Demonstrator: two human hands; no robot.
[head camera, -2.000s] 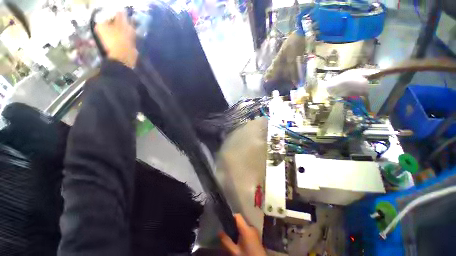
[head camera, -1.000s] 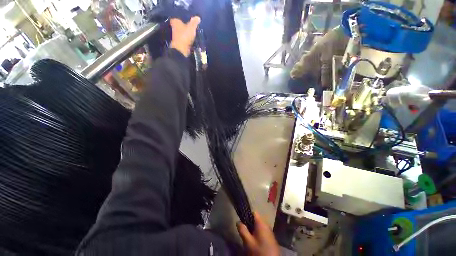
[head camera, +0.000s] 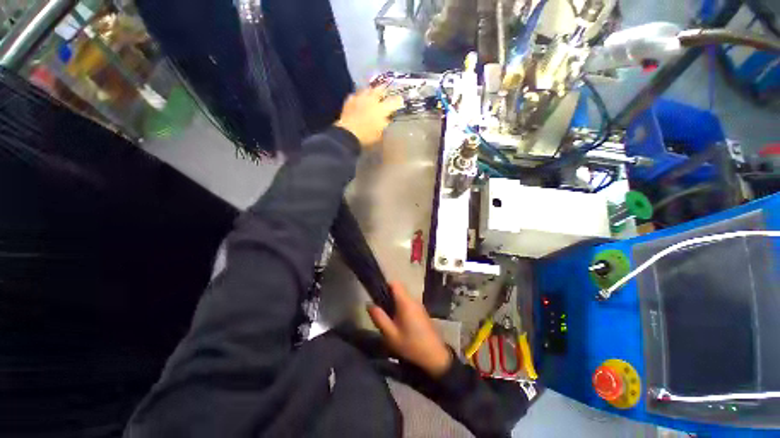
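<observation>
My right hand (head camera: 414, 332) is closed around the lower end of a black cable bundle (head camera: 361, 257) over the metal work plate (head camera: 400, 184). The bundle's upper part runs behind my left sleeve. My left hand (head camera: 369, 115) is at the plate's far edge, beside loose cable ends (head camera: 414, 92) with reddish tips. It is blurred, and I cannot tell whether its fingers hold any of them. A red arrow label (head camera: 416, 246) shows on the plate.
Hanging cable stock (head camera: 94, 257) fills the left, with more (head camera: 295, 68) at the top. The white machine guard (head camera: 547, 214) stands right of the plate. Red-handled scissors (head camera: 506, 352), yellow-handled pliers (head camera: 481, 339), the touchscreen (head camera: 706, 308) and emergency stop (head camera: 609, 381) are at lower right.
My left hand has left the top of the bundle near the rack bar and come down to the plate's far edge. My right hand still holds the bundle. The view has shifted down and right.
</observation>
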